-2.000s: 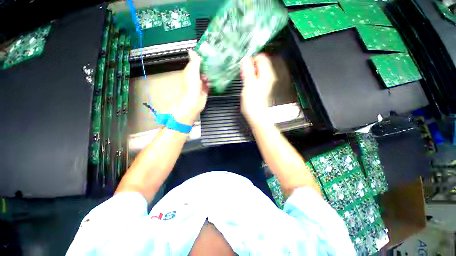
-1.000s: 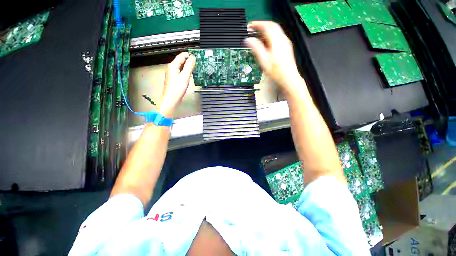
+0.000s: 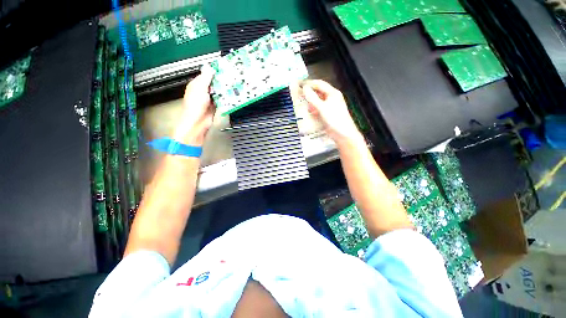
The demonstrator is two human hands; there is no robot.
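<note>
A green circuit board (image 3: 257,69), component side up and glaring pale, is held tilted above the ribbed black pad (image 3: 268,146), its right end higher in view. My left hand (image 3: 200,102) grips the board's left end. My right hand (image 3: 329,109) is just below and right of the board's right end, fingers bent; whether it touches the board or holds anything thin is unclear. A thin strip (image 3: 248,126) lies across the pad below the board.
Conveyor rails (image 3: 170,71) run behind the board. Layered board stacks with black sheets stand left (image 3: 49,161) and right (image 3: 403,93). Small boards (image 3: 190,26) lie at the back. More boards (image 3: 434,214) and a cardboard box (image 3: 499,239) are lower right.
The board has been lifted and tilted from nearly level over the pad. My right hand has moved down from above the board's right end to beside it. The view has shifted.
</note>
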